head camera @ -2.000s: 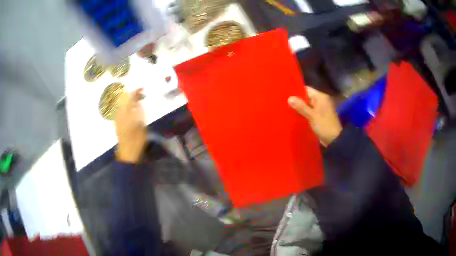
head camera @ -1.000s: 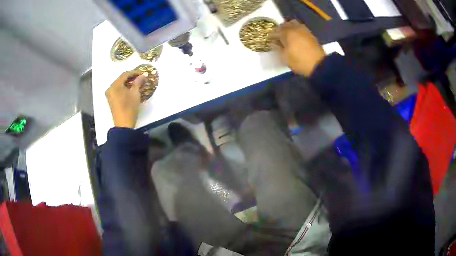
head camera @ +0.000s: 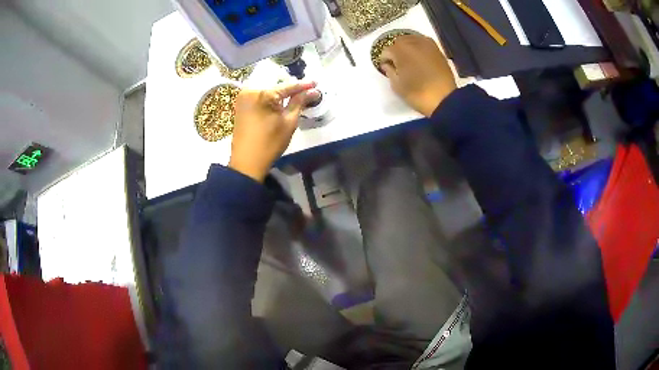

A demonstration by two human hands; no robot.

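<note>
My left hand [head camera: 264,123] has its thumb and index fingertips close together at the small pale anvil [head camera: 316,115], just below the dark setting die [head camera: 295,66]. A red glow shows at the fingertips; any fastener between them is too small to make out. My right hand [head camera: 419,72] is over the right round well [head camera: 383,50] of gold pieces, fingers curled down into it; the hand hides part of the well and whatever the fingertips touch. The left round well [head camera: 215,114], full of gold pieces, is beside my left hand.
The press head [head camera: 253,18] with blue panel overhangs the table. Two smaller wells [head camera: 194,59] lie behind. A bag of gold pieces [head camera: 368,13], a yellow-orange stick [head camera: 480,22] and a black flat rectangle [head camera: 536,25] lie farther back. Red boards stand left [head camera: 76,321] and right [head camera: 627,224].
The red board held by my right hand is gone from in front of me. My left hand has moved right, from the left well to the anvil. My right hand remains at the right well.
</note>
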